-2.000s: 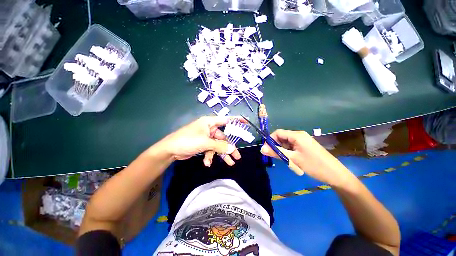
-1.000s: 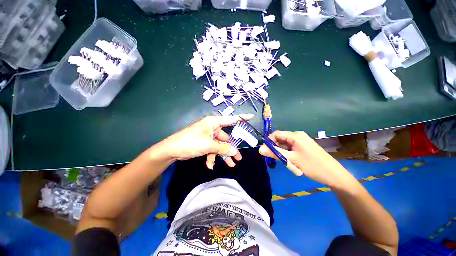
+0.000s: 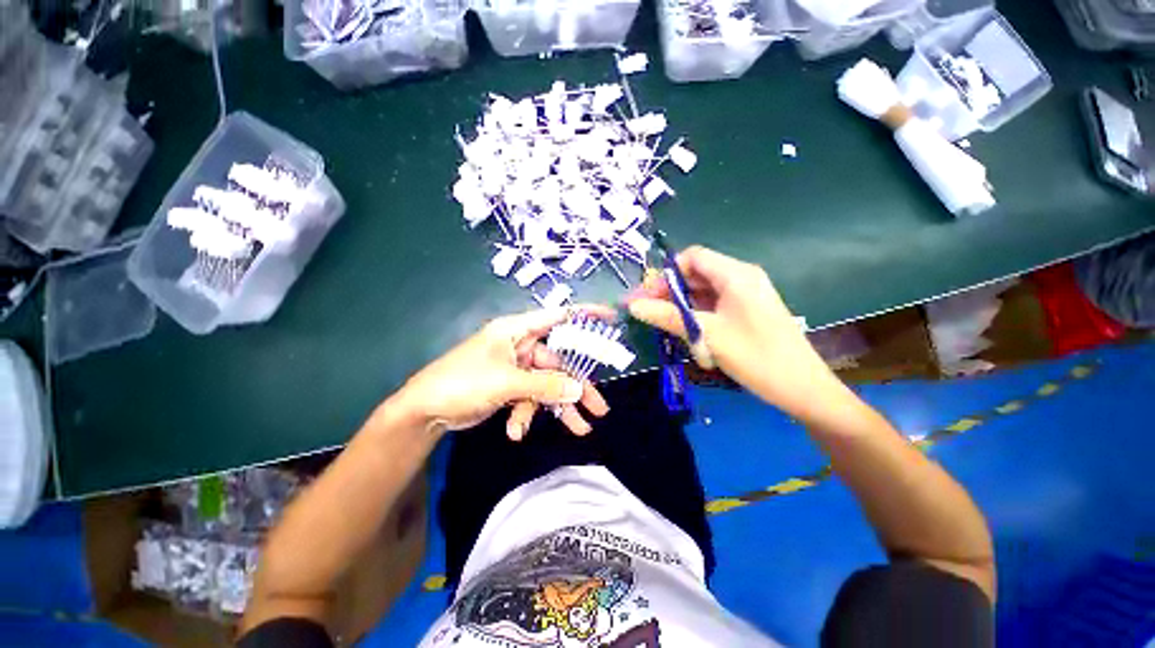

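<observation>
My left hand (image 3: 488,376) holds a fan of white-headed parts (image 3: 589,342) side by side, their thin stems pointing down between thumb and fingers. My right hand (image 3: 735,317) is at the bench's front edge, just right of the fan, and holds a blue-handled tool (image 3: 680,294) with its dark tip pointing up and away. My right thumb and fingertips are close to the fan's right end; whether they touch a part is unclear. A second blue-handled tool (image 3: 674,380) lies partly hidden beneath my right hand. A loose pile of white-headed parts (image 3: 557,184) lies beyond my hands.
A clear tub (image 3: 289,272) with rows of parts stands left, beside a clear lid (image 3: 95,310). More clear tubs (image 3: 380,57) line the back. A rolled white bundle (image 3: 937,158) and a small tub (image 3: 1020,95) are at right. A carton (image 3: 120,582) sits below the bench.
The tool in my right hand has swung from pointing left at the fan to pointing up and away. My right hand has risen slightly. The whole view has shifted.
</observation>
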